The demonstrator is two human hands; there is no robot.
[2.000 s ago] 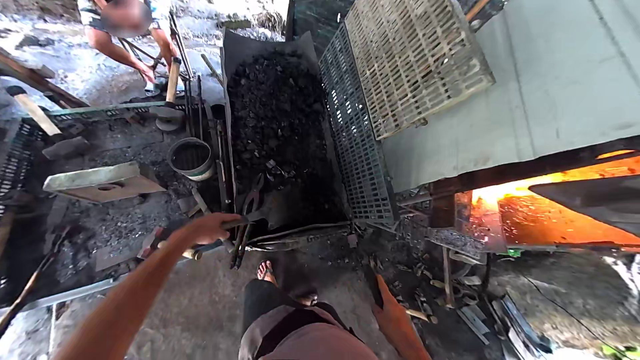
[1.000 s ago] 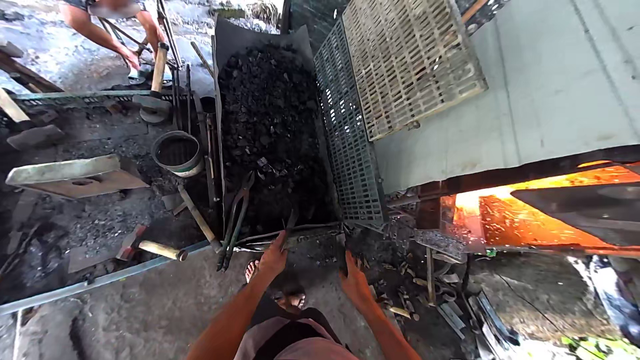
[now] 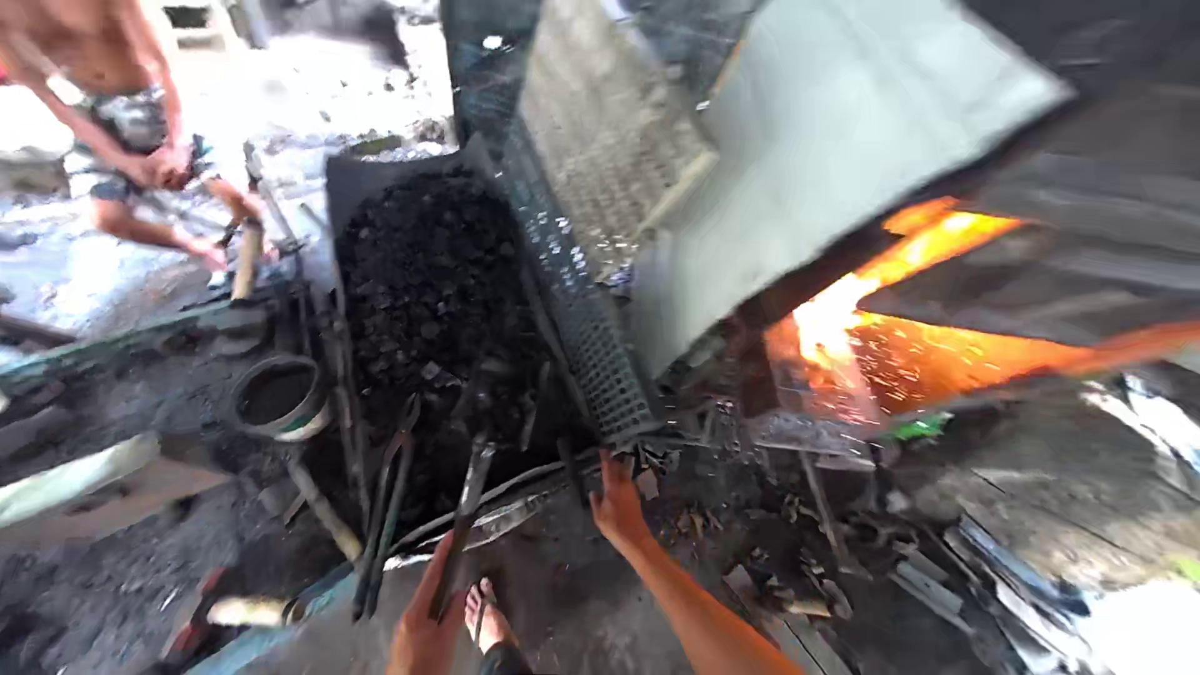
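Observation:
At the bottom centre my left hand (image 3: 424,614) is closed round the handle of a long metal tool (image 3: 472,483), whose blurred far end lies over black charcoal (image 3: 427,267) in a metal trough. My right hand (image 3: 619,506) is at the trough's near right corner, gripping a dark narrow piece (image 3: 572,471); its kind cannot be told. Long-handled tongs (image 3: 389,506) lean against the near left edge of the trough. To the right, orange flames and sparks (image 3: 872,337) show in a forge opening under a pale metal sheet (image 3: 787,159).
On the left bench are a bucket (image 3: 279,398), a wooden-handled hammer (image 3: 248,611) and a pale block (image 3: 80,478). A perforated plastic crate panel (image 3: 600,356) stands between trough and forge. Metal scraps (image 3: 937,572) lie lower right. Another person (image 3: 131,141) sits upper left.
My left hand was over the bench edge by the tongs two seconds ago and has moved right, away from them. My right hand has come up to the trough's corner. The view has tilted.

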